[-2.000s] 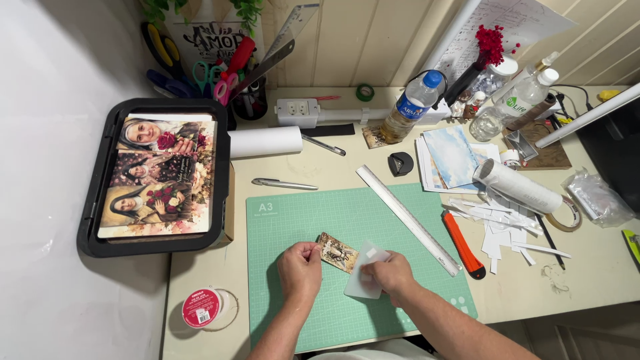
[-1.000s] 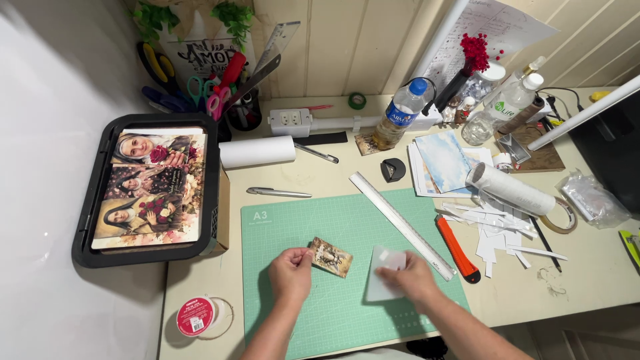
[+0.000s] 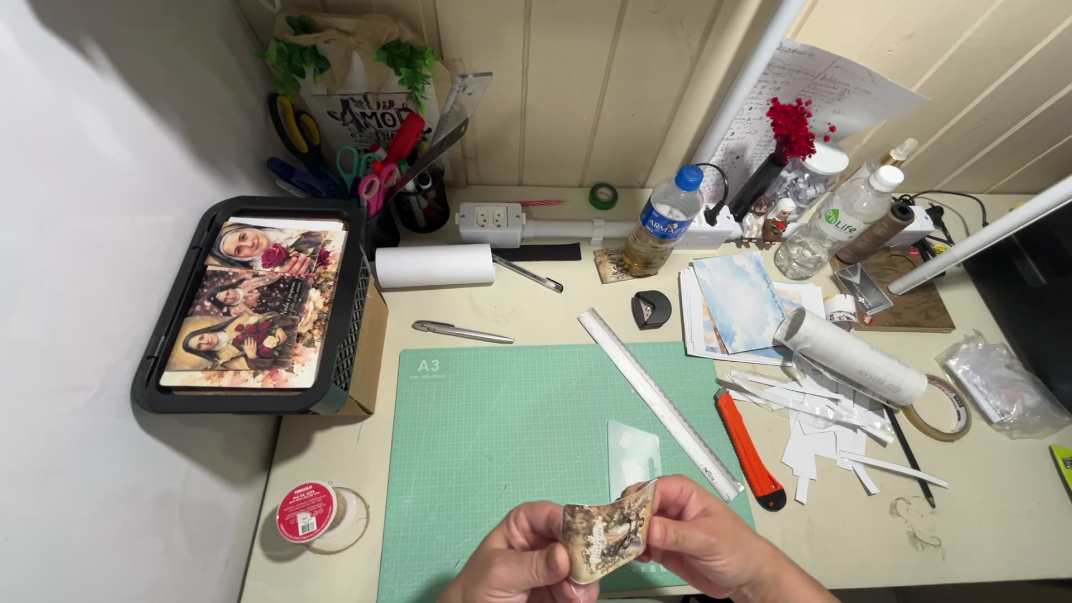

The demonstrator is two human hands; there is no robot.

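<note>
Between my two hands, over the near part of the green cutting mat [image 3: 502, 435], is a small printed card [image 3: 610, 533], bent into a slight curve. My left hand [image 3: 523, 548] grips its left end between thumb and fingers. The right end is pinched by my right hand [image 3: 699, 523]. Behind the card a translucent plastic sheet [image 3: 634, 456] lies on the mat, partly hidden by the card and my right hand. A clear ruler [image 3: 657, 398] lies slantwise across the mat's right part, and an orange box cutter [image 3: 748, 452] is just right of it.
A black basket [image 3: 356, 276] with printed pictures stands at the left. Near the front left are tape rolls [image 3: 306, 511]. Paper scraps [image 3: 825, 435], a cardboard tube [image 3: 854, 356] and a plastic bottle [image 3: 804, 239] are at the right. Another bottle [image 3: 666, 226] stands at the back.
The translucent sheet has left my right hand and lies on the mat. My right hand has moved to the card, which is lifted and bent between both hands, nearer to me.
</note>
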